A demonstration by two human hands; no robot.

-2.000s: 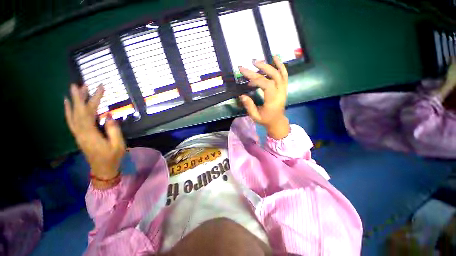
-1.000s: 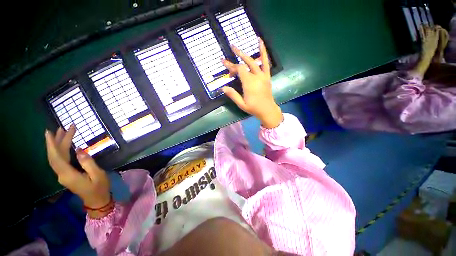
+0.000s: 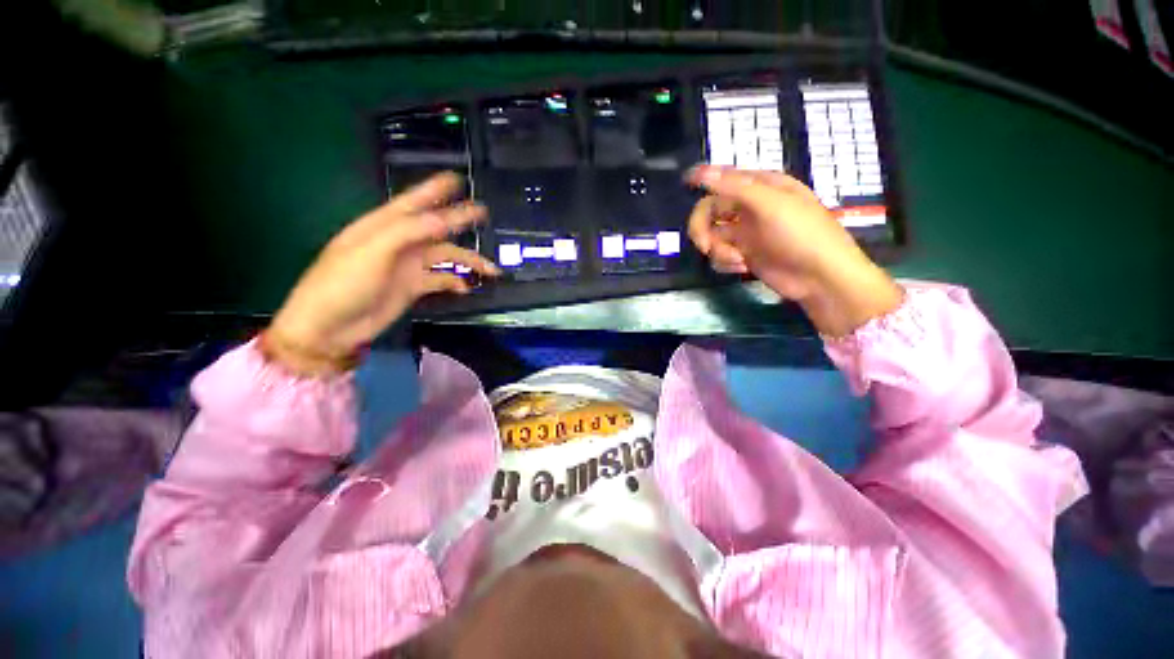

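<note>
A long black phone tray point(image 3: 579, 291) lies on the green bench mat and holds several smartphones side by side. The left phone and the two beside it show dark camera previews, such as the middle phone point(image 3: 637, 142). The two right phones show white test lists, such as the rightmost phone point(image 3: 843, 142). My left hand point(image 3: 386, 258) is over the leftmost phone, fingers apart, holding nothing. My right hand point(image 3: 779, 232) is over the fourth phone's lower part, index finger extended, other fingers curled, holding nothing. Whether the fingertips touch the screens I cannot tell.
The green bench mat point(image 3: 1017, 219) extends on both sides of the tray. A dark edge runs behind the tray. Another lit screen point(image 3: 19, 232) shows at the far left edge. Pink sleeves of other people point(image 3: 90, 470) show at both sides, above a blue floor.
The view has turned and the tray appears straighter and further right. Three left screens changed from white lists to dark camera previews. My hands moved with the tray; my right fingers curled.
</note>
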